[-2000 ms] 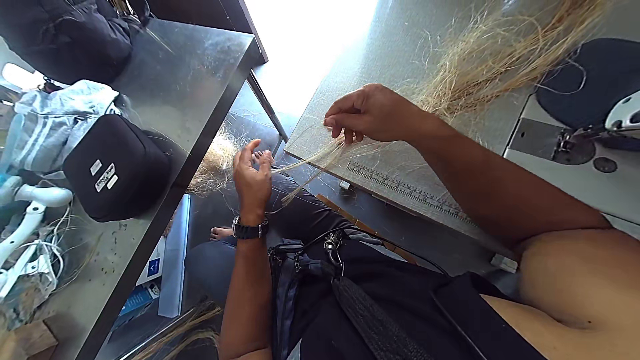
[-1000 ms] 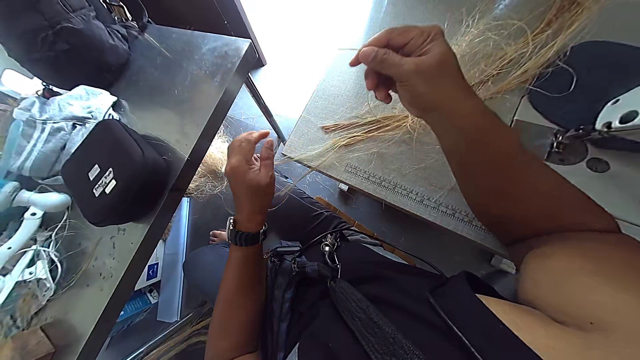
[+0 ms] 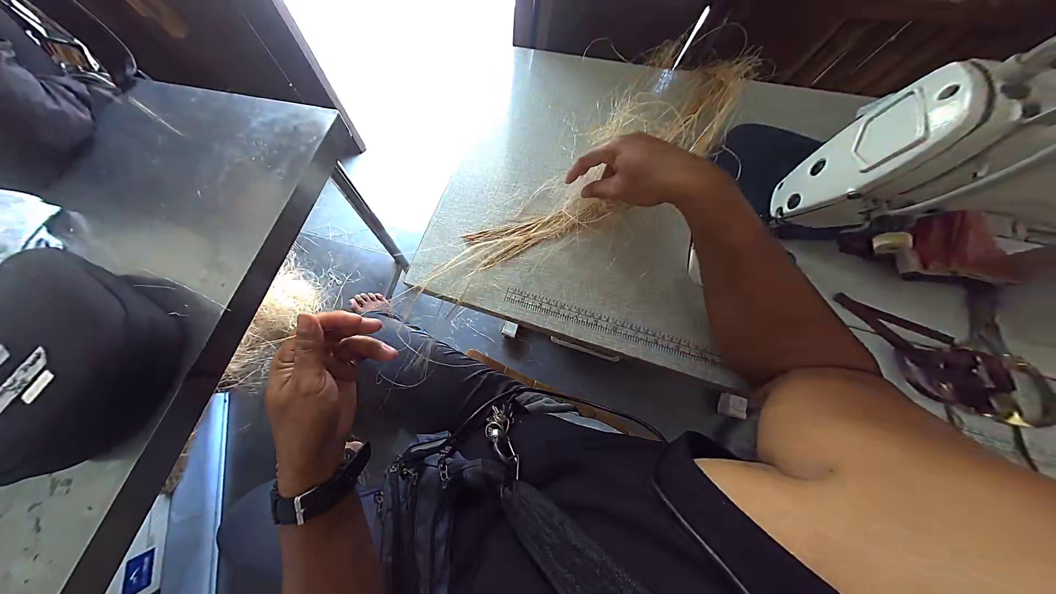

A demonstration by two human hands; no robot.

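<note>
A long bundle of straw-coloured plant fibres (image 3: 540, 233) lies across the grey sewing-machine table (image 3: 610, 272), its narrower end toward the near left corner. Over the middle of that bundle is my right hand (image 3: 635, 171), fingers curled and apart; whether it touches the strands cannot be told. My left hand (image 3: 318, 379), wearing a black watch (image 3: 322, 495), is raised between the two tables with its palm up and fingers loosely bent. Thumb and index finger are close together; a thin strand between them cannot be made out. Behind that hand hangs or lies a pale tangle of loose fibres (image 3: 285, 309).
A white sewing machine (image 3: 891, 140) stands at the right, beside dark red straps or cords (image 3: 957, 371). At the left, a metal table (image 3: 214, 173) holds a black case (image 3: 82, 355). A printed ruler (image 3: 610, 323) runs along the near table edge. A bare foot (image 3: 369, 302) shows below.
Two seconds ago both hands were at thin strands near the table corner. My right hand has since moved away to the right, over the bundle. The view has shifted.
</note>
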